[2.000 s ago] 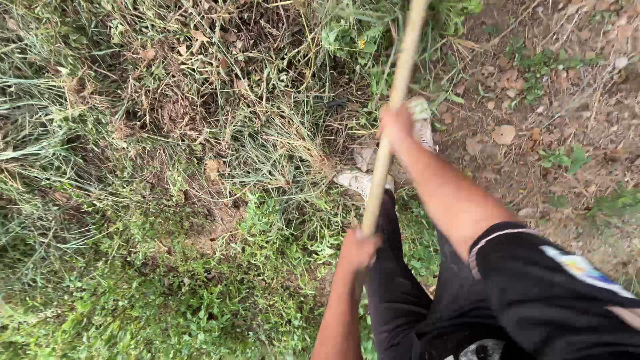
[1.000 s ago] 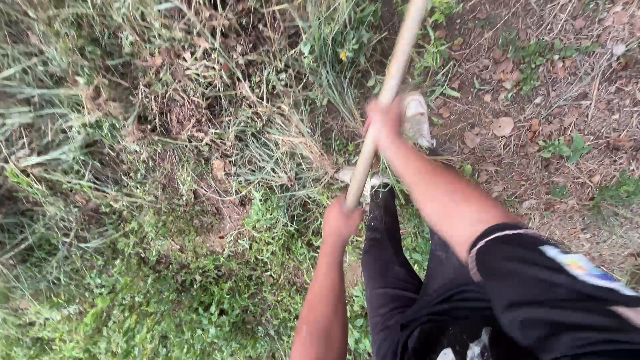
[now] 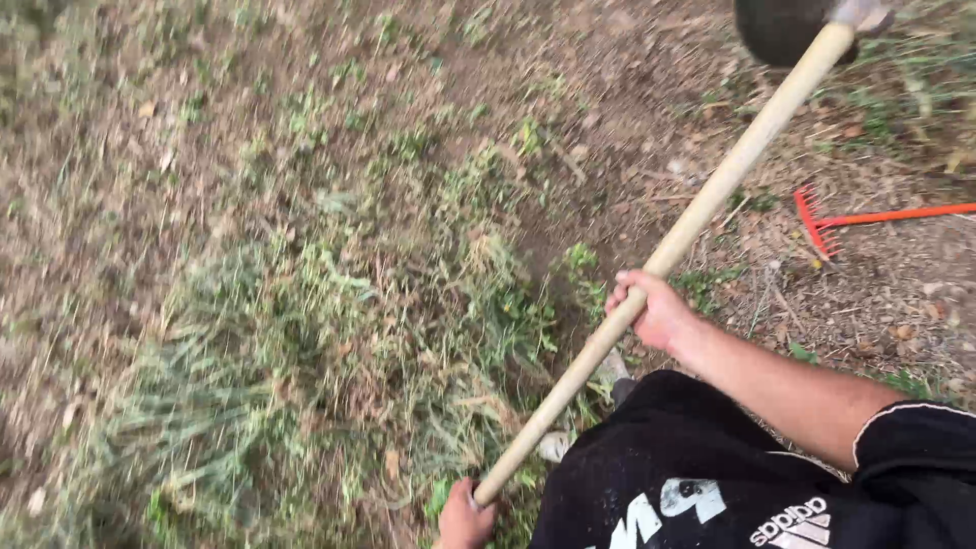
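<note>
A long wooden tool handle point(image 3: 732, 171) runs diagonally from lower centre to upper right. At its top end is a dark, rounded metal head point(image 3: 789, 30), set off to one side like a hoe's and cut by the frame edge. My right hand point(image 3: 652, 309) is closed round the middle of the handle. My left hand point(image 3: 467, 515) grips its lower end, at the bottom edge of the view. The head is off the ground, as far as the blur shows. Beneath the handle lies a heap of loose, uprooted-looking grass and weeds point(image 3: 366, 381).
An orange-red rake point(image 3: 817, 223) lies on the soil at the right, its handle leaving the frame. Light shoes point(image 3: 554, 446) show partly beside the black clothing. Low weeds point(image 3: 412, 145) dot the brown ground above the heap; taller grass point(image 3: 923, 84) stands at upper right.
The view has shifted greatly, bringing the rake and the tool's head into sight. My hands are farther apart on the handle than one second ago. Both still hold it.
</note>
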